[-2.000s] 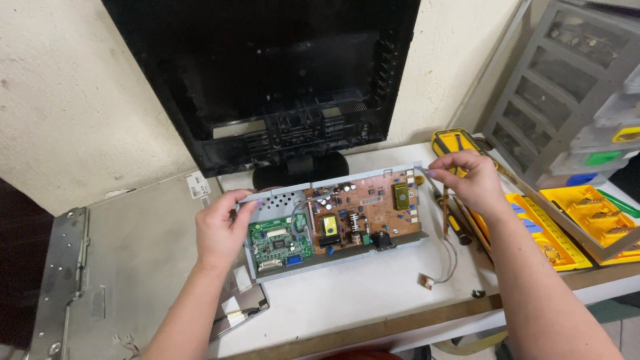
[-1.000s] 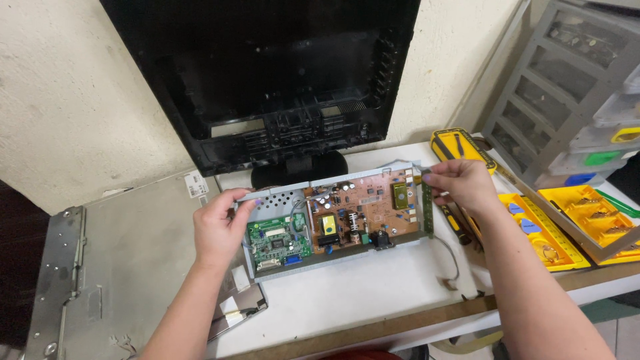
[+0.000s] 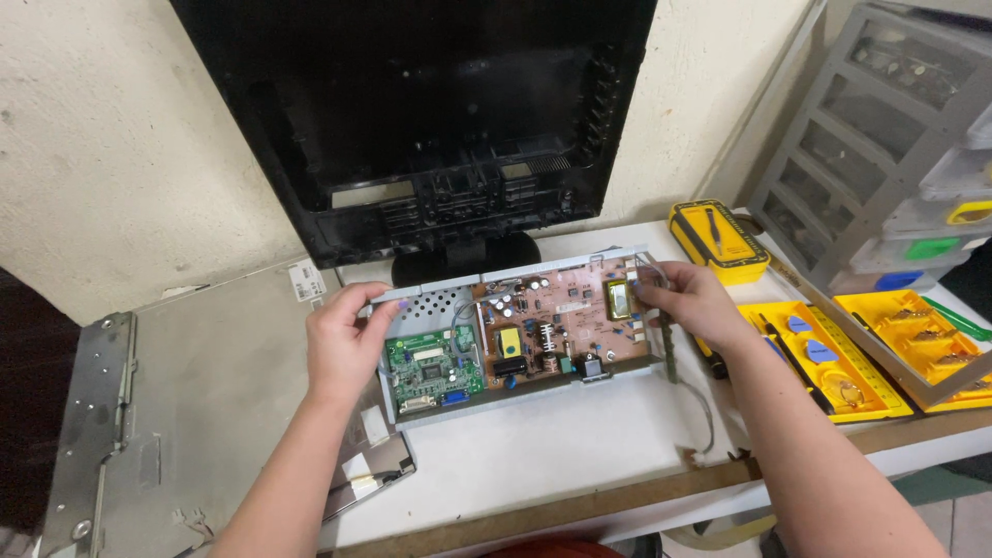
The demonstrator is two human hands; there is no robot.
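Observation:
A metal chassis (image 3: 496,411) carries a green circuit board (image 3: 434,364) on its left and a brown power board (image 3: 573,318) on its right. My left hand (image 3: 349,333) grips the chassis by its upper left corner, thumb over the rim. At the right end is my right hand (image 3: 686,302), its fingers closed around the edge by the white connectors and a cable. A narrow green board strip (image 3: 668,349) hangs below those fingers, with a grey cable (image 3: 707,411) trailing from it to the table.
Behind the chassis stands a black monitor housing (image 3: 465,116) on its base. An LCD panel (image 3: 209,372) lies left. On the right are a yellow tool case (image 3: 719,242), a yellow tray of tools (image 3: 876,387), a tray of small parts (image 3: 876,310) and a grey drawer cabinet (image 3: 837,132).
My right hand has moved from the loose cable beside the chassis to its right end. The narrow board strip now hangs beside that end. My left hand has kept its place.

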